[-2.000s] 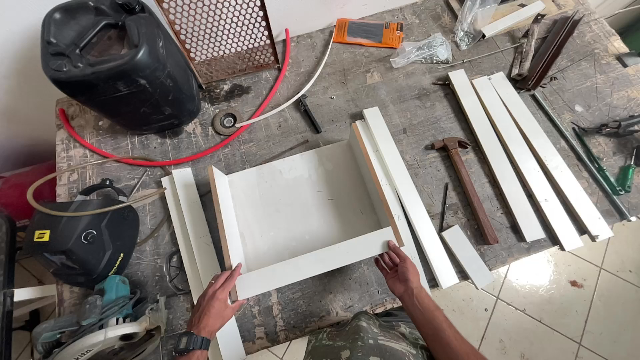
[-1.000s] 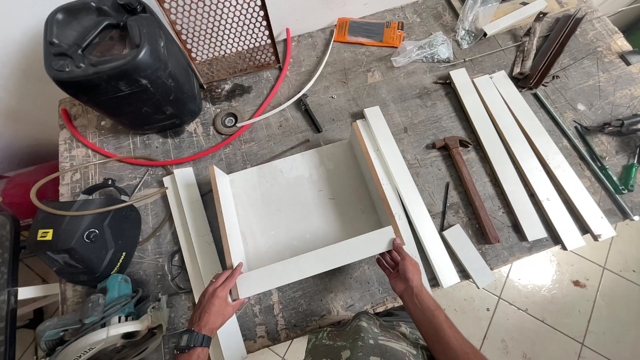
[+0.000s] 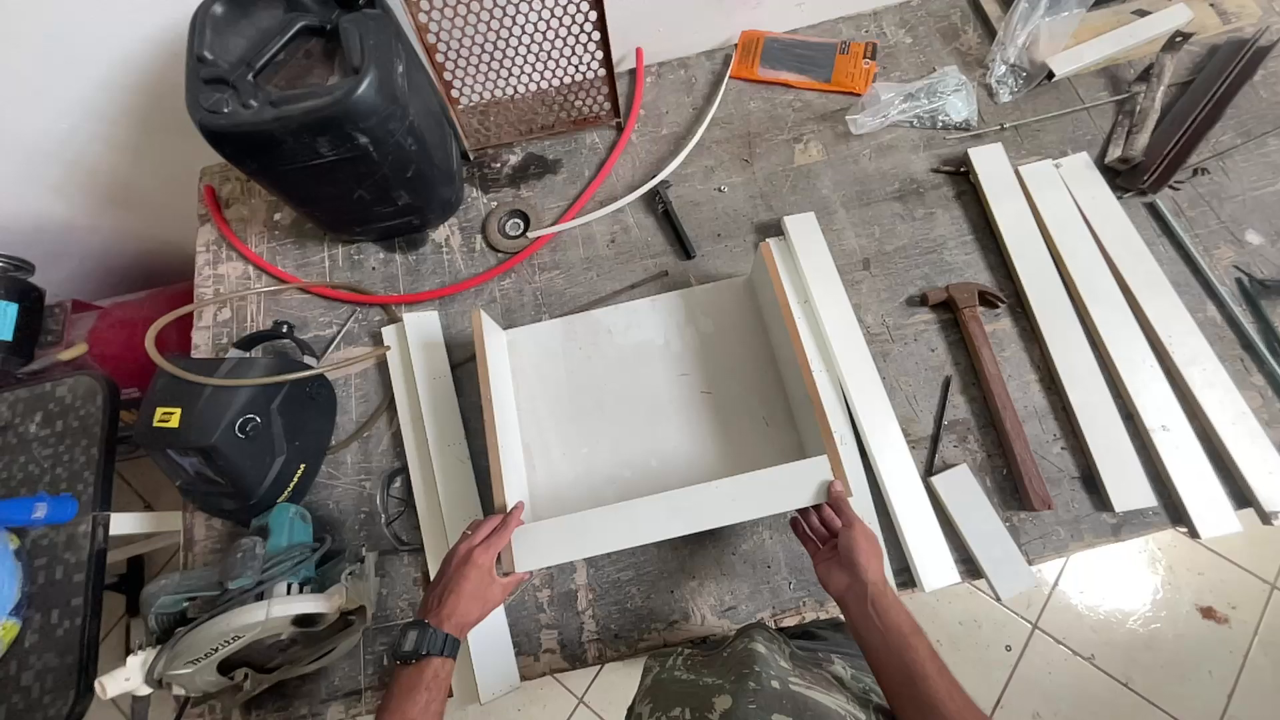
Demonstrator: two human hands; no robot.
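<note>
A white board drawer box with brown raw edges lies on the worn workbench; its far side shows no wall. My left hand, with a black watch at the wrist, grips the near left corner, thumb and finger on the front board. At the near right corner, my right hand holds the board's end with curled fingers. White strips lie to the left of the box, and more white strips run along its right side. A short white piece rests beside them.
A claw hammer and several white strips lie at the right. A circular saw, a welding helmet and a black jerrycan stand left. Behind the box are a red hose and a grinding disc.
</note>
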